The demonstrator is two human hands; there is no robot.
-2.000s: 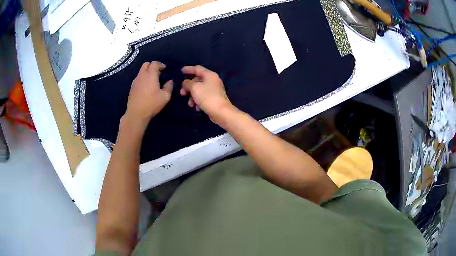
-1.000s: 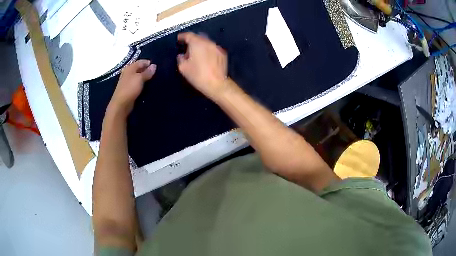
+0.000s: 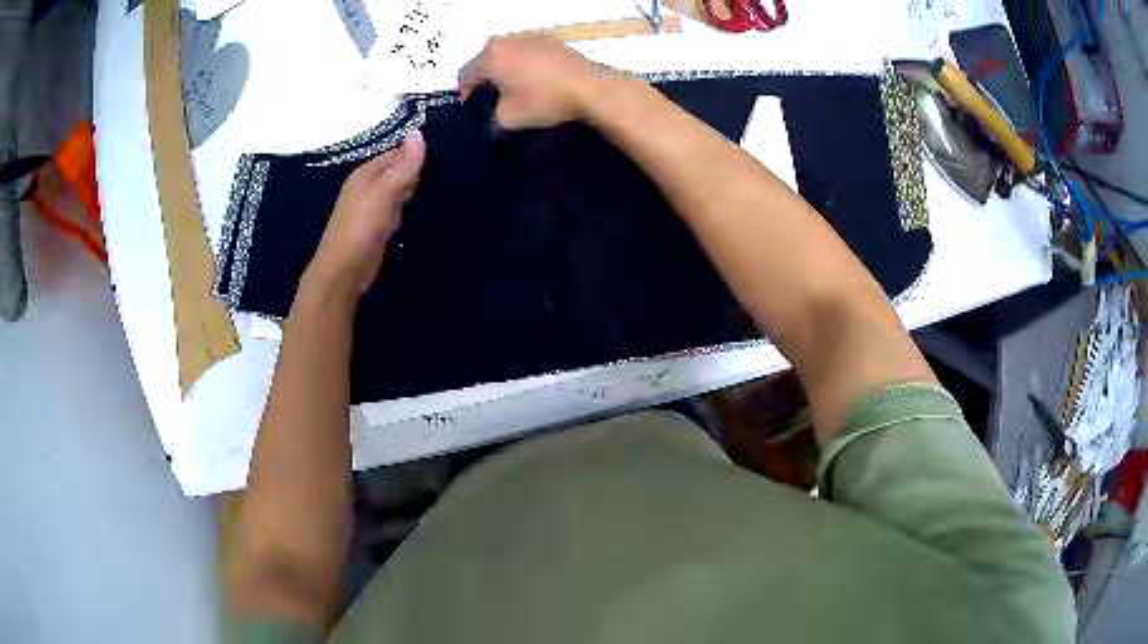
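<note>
A large black garment panel (image 3: 567,252) with speckled edging lies across the table in front of me. My left hand (image 3: 371,208) rests on its left part, fingers together, thumb up; I cannot tell if it holds anything. My right hand (image 3: 523,82) is at the panel's far edge, right of the curved notch, fingertips bent down and pinching black cloth. A white angled piece (image 3: 770,136) lies on the panel's right part, partly behind my right forearm. A gold-black speckled strip (image 3: 905,151) lies at the panel's right end.
An iron (image 3: 959,141) with a wooden handle stands at the table's right, by blue cords and a red-and-black box (image 3: 1093,94). Red-handled shears (image 3: 745,13) and a tan strip (image 3: 604,28) lie beyond the panel. A long curved tan pattern (image 3: 176,201) lies along the left edge.
My right hand has moved away from me to the panel's far edge. My left hand stays on the left part. The view has shifted, bringing the red handles into sight.
</note>
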